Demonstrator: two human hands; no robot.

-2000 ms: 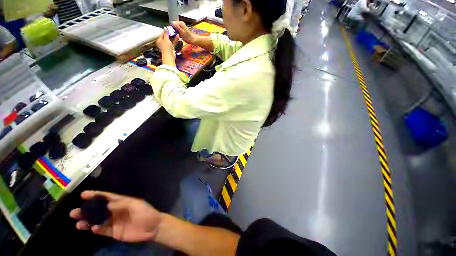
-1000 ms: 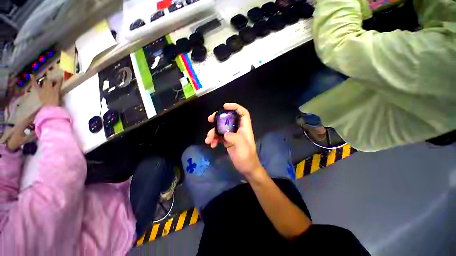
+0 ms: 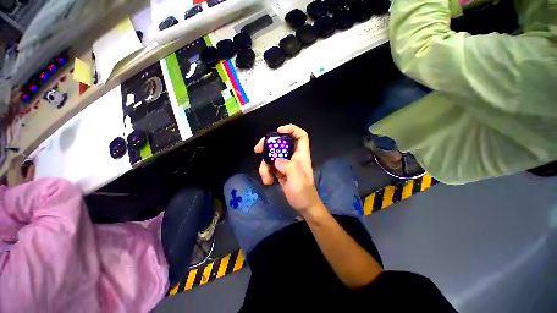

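Observation:
My right hand (image 3: 297, 177) holds a smartwatch unit (image 3: 278, 147) without a strap above my lap. The fingers are around its edge, and the thumb lies at the lower part of the screen. The round-cornered black unit faces me, and its lit screen shows many small coloured and white icons. The fingers hide parts of its rim. My left hand is not in view.
Black units (image 3: 307, 34) stand in rows on the white bench (image 3: 278, 85). Two units (image 3: 118, 147) lie by black mats (image 3: 204, 99). A pink-sleeved person (image 3: 61, 238) is at left, a pale green smock (image 3: 470, 104) at right. White tray and papers (image 3: 116, 49) lie behind.
The view has swung left from the aisle to the bench and my lap. The unit's screen has changed from a purple picture to icons. The pink-sleeved person's arm has drawn back from the bench.

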